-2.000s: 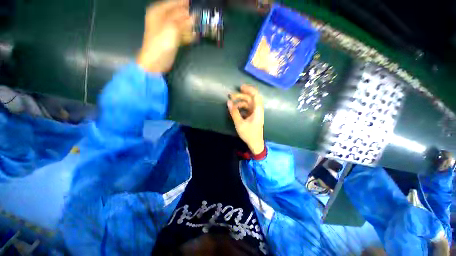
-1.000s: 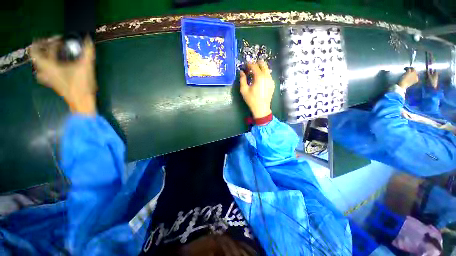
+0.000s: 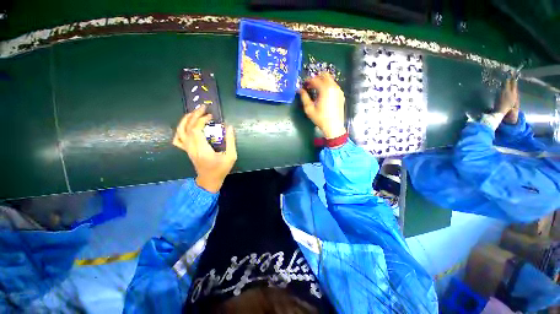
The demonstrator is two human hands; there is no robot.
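A black phone unit stands out on the green bench, with orange and white bits on its flat face and circuitry at its near end. My left hand is around its near end, fingers on its face and side. My right hand, with a red wristband, is at the near edge of the loose pile of small parts. Its thumb and fingertips are close together; whether they pinch a part cannot be told.
A blue parts bin with yellowish and white pieces is between the phone and the pile. A white parts tray lies right of the pile. Another person's hands are at the bench far right. A worn bench edge runs behind.
My left hand has come from the far left edge towards me, and the phone is now at the bench in it. My right hand went to the pile and stays there. The view has turned.
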